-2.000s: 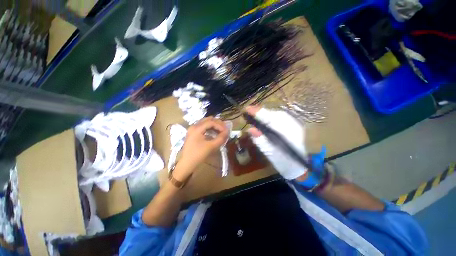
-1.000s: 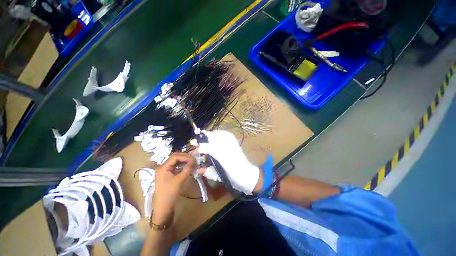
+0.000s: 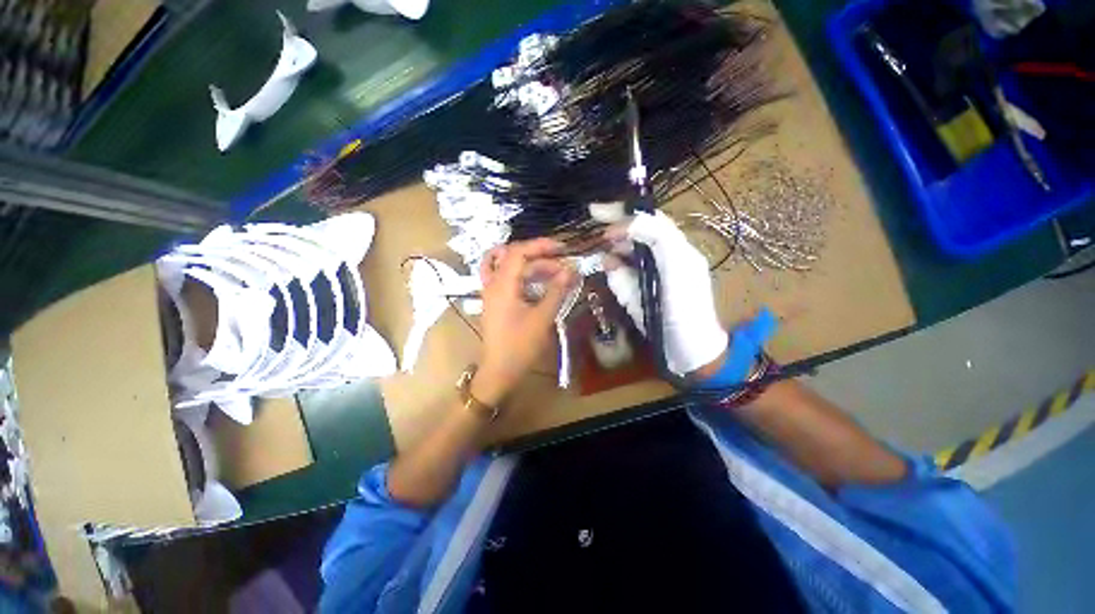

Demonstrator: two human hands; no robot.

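My bare left hand holds a white curved housing, whose lower end shows below the fingers. My right hand, in a white glove, holds a slim dark pen-like tool with its metal tip pointing up and away, toward the wires. Both hands are close together; what lies between the fingertips is partly hidden. A red-brown square jig with a small metal piece lies under the right hand. Black lead wires with white connectors lie heaped behind the hands on a cardboard mat.
Nested white housings stand at the left beside a cardboard sheet. A loose housing lies on the green surface at upper left. A blue tray with tools and a yellow block is at upper right. Silvery leads lie right of the wires.
The view has shifted. The pen-like tool is now raised more upright, its tip above the gloved fingers over the wires. The left hand keeps its hold on the housing.
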